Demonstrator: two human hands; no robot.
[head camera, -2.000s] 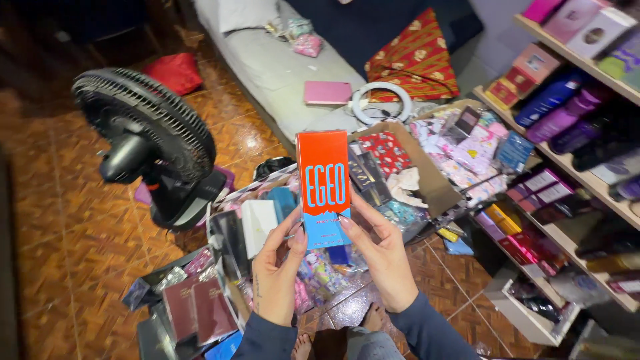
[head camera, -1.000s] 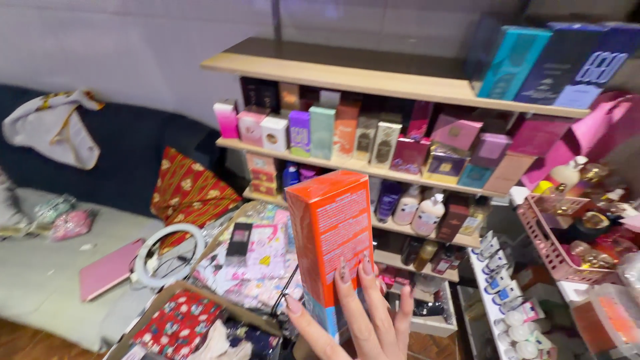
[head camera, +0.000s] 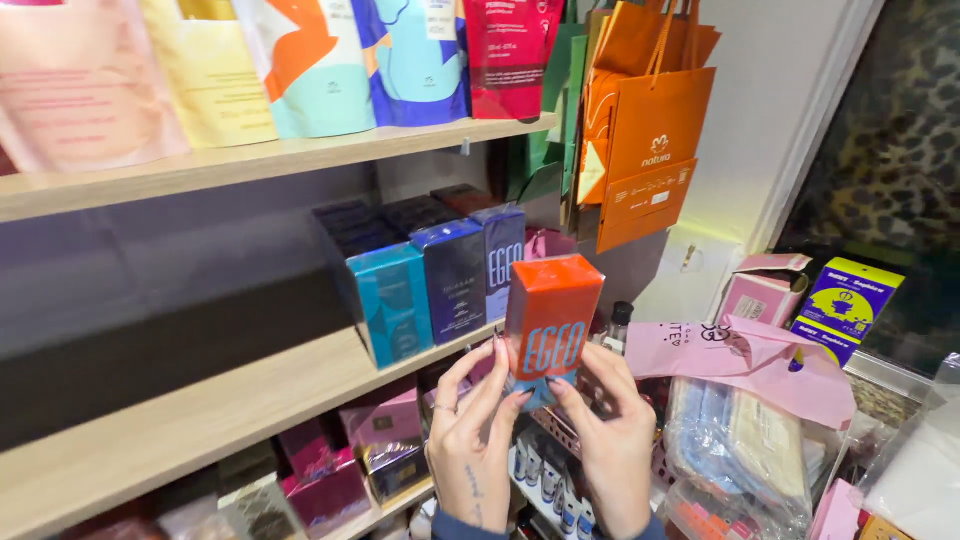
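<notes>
A red-orange and light-blue perfume box (head camera: 553, 322) in shiny wrap stands upright between my two hands, its front turned toward me. My left hand (head camera: 472, 435) grips its lower left side with thumb and fingers. On the lower right side, my right hand (head camera: 611, 427) holds it too, the thumb on the front face. Just behind it, on a wooden shelf (head camera: 300, 405), stand a teal box (head camera: 390, 300), a dark blue box (head camera: 454, 281) and a lilac-blue box (head camera: 502, 259).
Pouches (head camera: 322, 67) line the upper shelf. Orange paper bags (head camera: 652, 150) hang beside it. Gift boxes (head camera: 326, 487) fill the shelf below. At right are pink tissue paper (head camera: 750, 360), plastic-wrapped items (head camera: 735, 442) and purple-yellow boxes (head camera: 847, 307).
The view has swung to the shelf's right end. One second ago only one hand showed on the box; now both hold it, and its front faces me again.
</notes>
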